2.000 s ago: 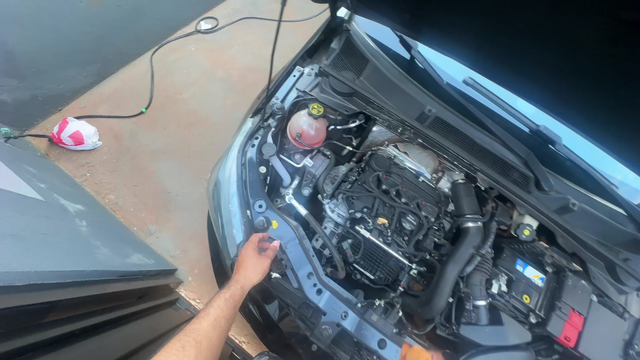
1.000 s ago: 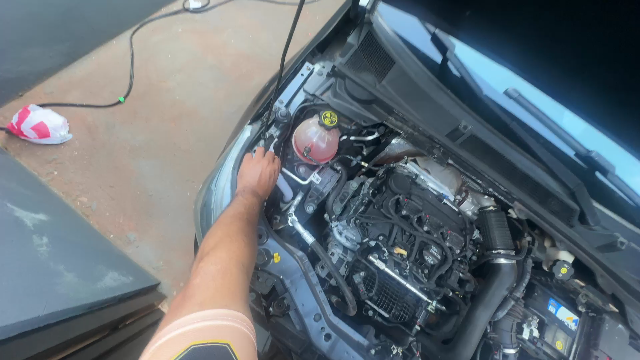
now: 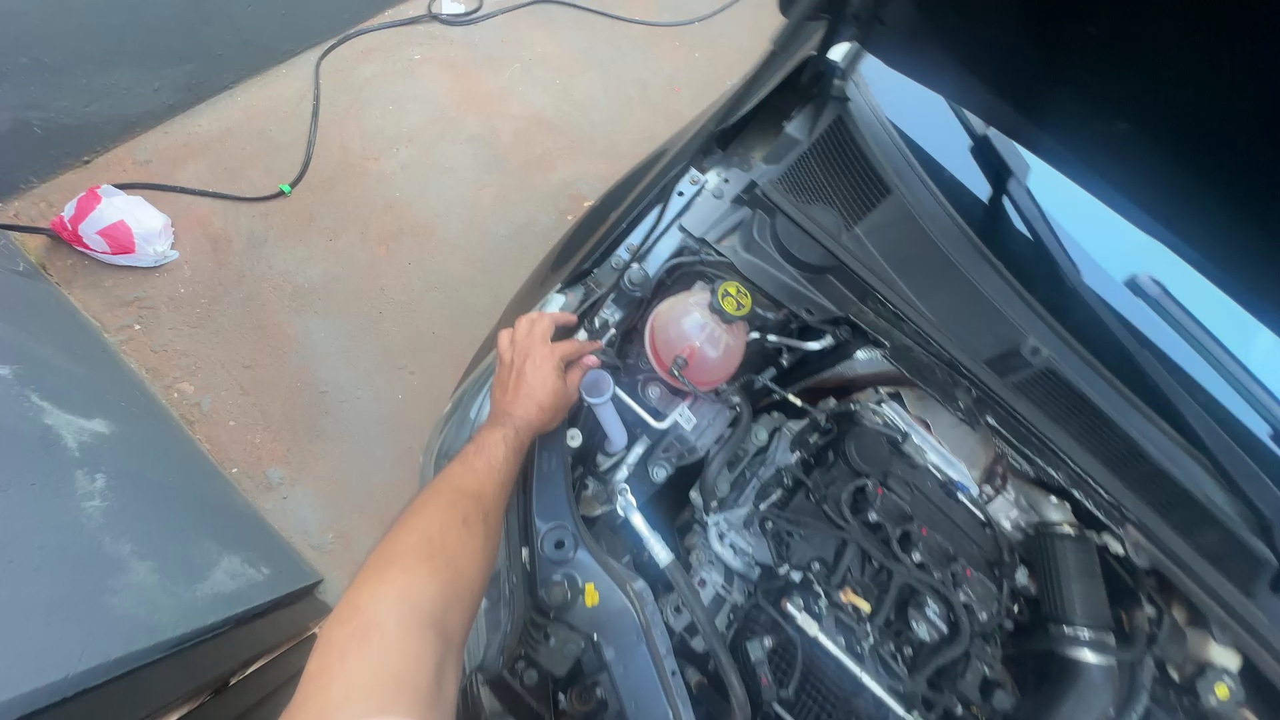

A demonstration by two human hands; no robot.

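Observation:
Reaching in from the bottom, my left hand (image 3: 540, 375) is over the inner fender edge, beside the top of the headlamp, with its fingers bent. Thumb and forefinger lie near thin dark parts there; whether they pinch anything cannot be told. Just right of the thumb stands a pale plastic filler neck (image 3: 605, 410), its mouth uncovered. Farther right sits a round coolant expansion tank (image 3: 695, 340) with pink fluid and a black and yellow cap (image 3: 732, 300). The engine (image 3: 890, 540) fills the lower right. My right hand is out of view.
The raised hood (image 3: 1130, 110) overhangs the windshield (image 3: 1150, 250) and wiper arms. A black cable (image 3: 316, 110) runs over the concrete floor to a white and red plastic bag (image 3: 125, 228). A dark grey panel (image 3: 120, 500) stands at left.
My left hand has moved from the front crossmember up along the fender side to beside the filler neck. The thin black rod or cable crossing above the fender earlier no longer shows there.

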